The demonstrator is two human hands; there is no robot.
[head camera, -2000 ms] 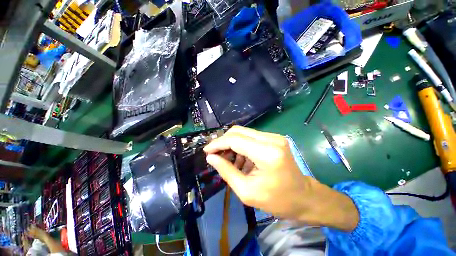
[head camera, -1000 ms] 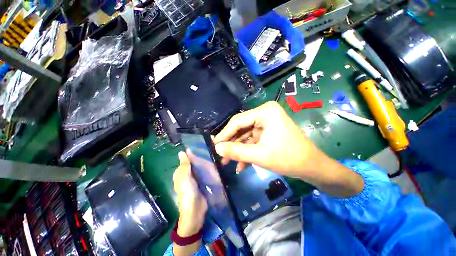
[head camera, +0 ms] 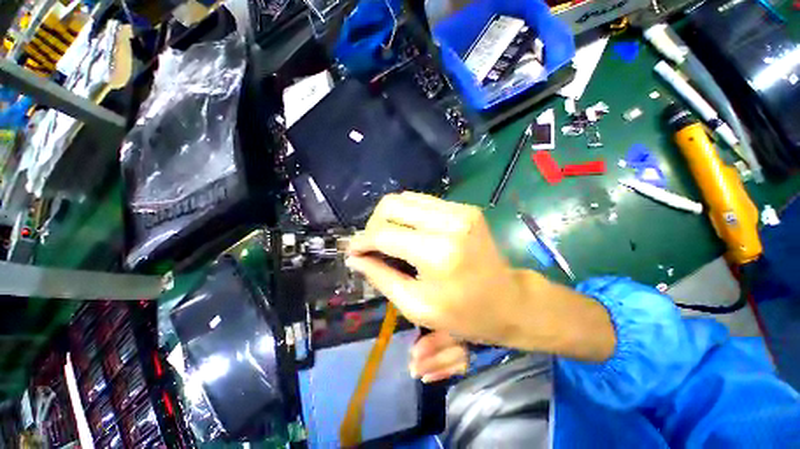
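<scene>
The opened tablet lies below centre, its inside facing up, with a silvery-blue battery (head camera: 329, 386) and an orange flex cable (head camera: 375, 381) running over it. The main board (head camera: 307, 250) with small chips is at its upper end. My right hand (head camera: 434, 263) is over that end, thumb and fingertips together at the board; whether they grip a tiny part is hidden. My left hand (head camera: 440, 356) shows only as bent fingers at the tablet's right edge, holding it; the rest is hidden.
Tweezers (head camera: 547, 245), a black stick (head camera: 510, 167), red pieces (head camera: 568, 168) and small parts lie right on the green mat. The electric screwdriver (head camera: 719, 193) is farther right. A blue bin (head camera: 554, 44) is behind, a dark panel (head camera: 364, 158) beyond the tablet, film-wrapped tablets (head camera: 232, 351) at left.
The tablet was tilted with its glossy face showing; now its opened inside faces up. My left hand has gone from the tablet's left side to fingers at its right edge. My right hand is at the board.
</scene>
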